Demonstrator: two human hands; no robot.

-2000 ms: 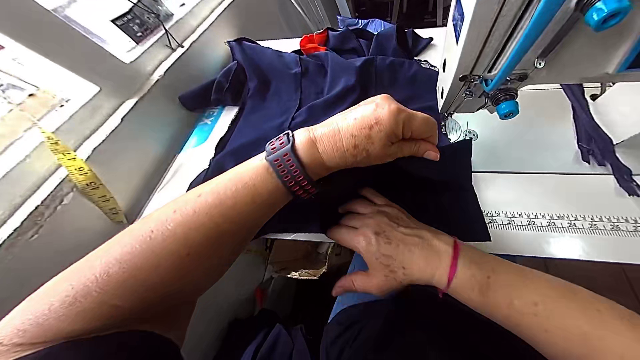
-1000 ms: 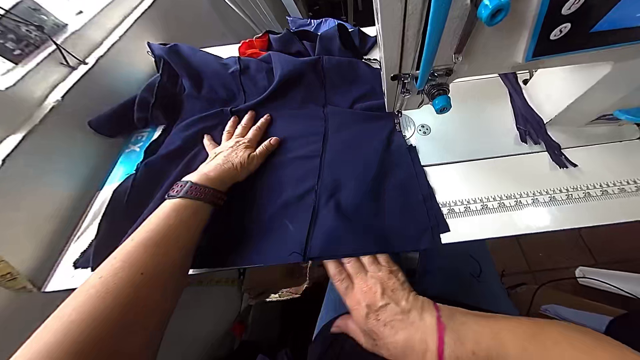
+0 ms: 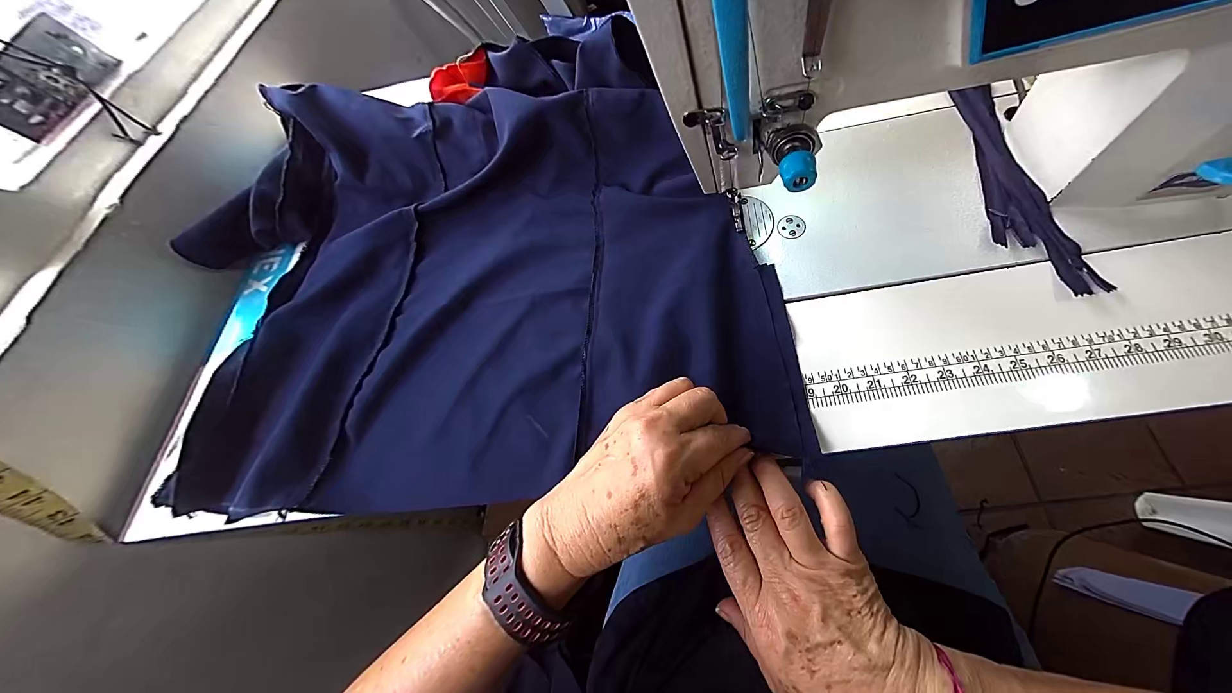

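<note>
Navy blue fabric panels with long seams lie spread over the sewing machine table, their upper right edge beside the presser foot. At the fabric's lower right edge, my left hand pinches the cloth between bent fingers; a dark watch band circles that wrist. Close against it, my right hand reaches up with fingers extended and spread at the hem, the fingertips partly at the cloth's edge. Whether the right fingers grip any cloth cannot be told. A narrow navy strip hangs at the corner beside them.
The sewing machine head stands above the table. A printed ruler scale runs along the front edge. Dark zippers lie on the machine bed. Red cloth sits behind the panels, and a yellow measuring tape hangs at the left.
My left hand has moved from flat on the middle of the fabric to its lower right edge, beside my right hand. Two seconds ago the fabric was bunched; now it lies spread out.
</note>
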